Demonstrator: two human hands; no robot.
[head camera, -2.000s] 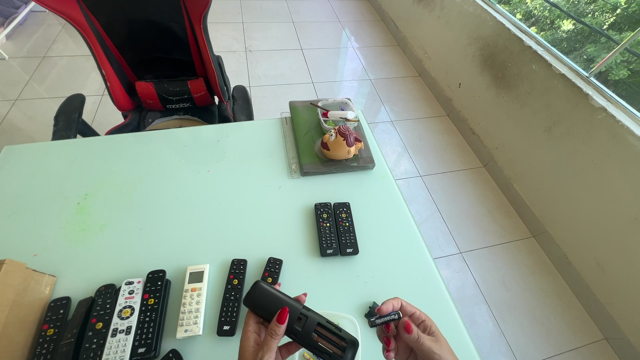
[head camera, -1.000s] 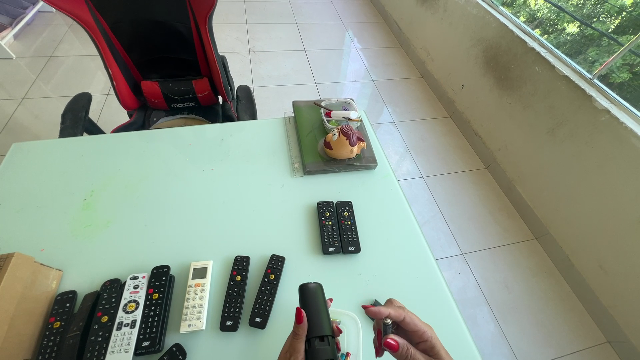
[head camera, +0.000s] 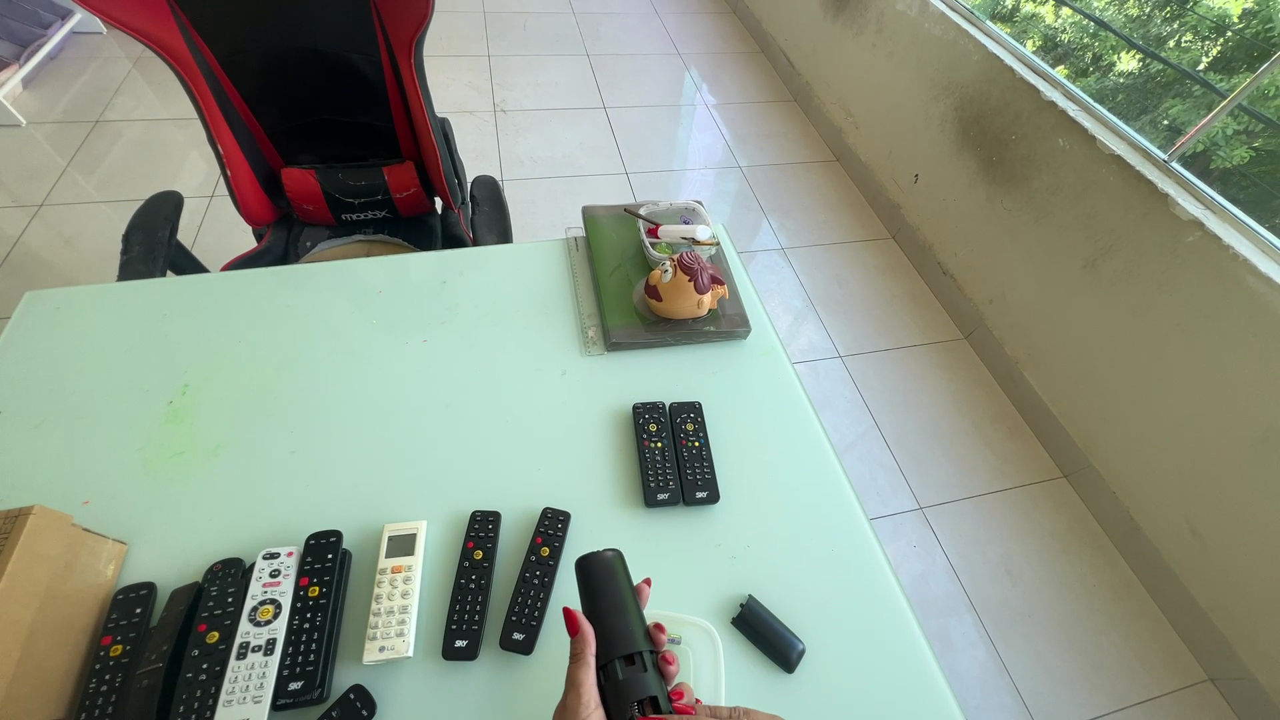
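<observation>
Low in the head view, a black remote control (head camera: 618, 635) is gripped by my left hand (head camera: 580, 668), its back facing up and the open battery compartment toward me. The fingertips of my right hand (head camera: 728, 712) touch the lower end of that remote; most of this hand is below the frame, and whether it holds a battery is hidden. A loose black battery cover (head camera: 768, 633) lies on the glass table to the right. Behind my hands is a white plastic container (head camera: 708, 650), partly covered, with a battery inside.
Several remotes, including a white air-conditioner remote (head camera: 396, 590), lie at left beside a cardboard box (head camera: 50, 600). Two small black remotes (head camera: 656, 455) lie farther back. A green-grey box (head camera: 615, 300) holds a fish figurine (head camera: 682, 288). A red-black chair (head camera: 310, 110) stands behind the table (head camera: 300, 400).
The battery that my right hand held two seconds ago is out of sight. My right hand has moved left and down to the remote's lower end, and the cover lies uncovered on the table.
</observation>
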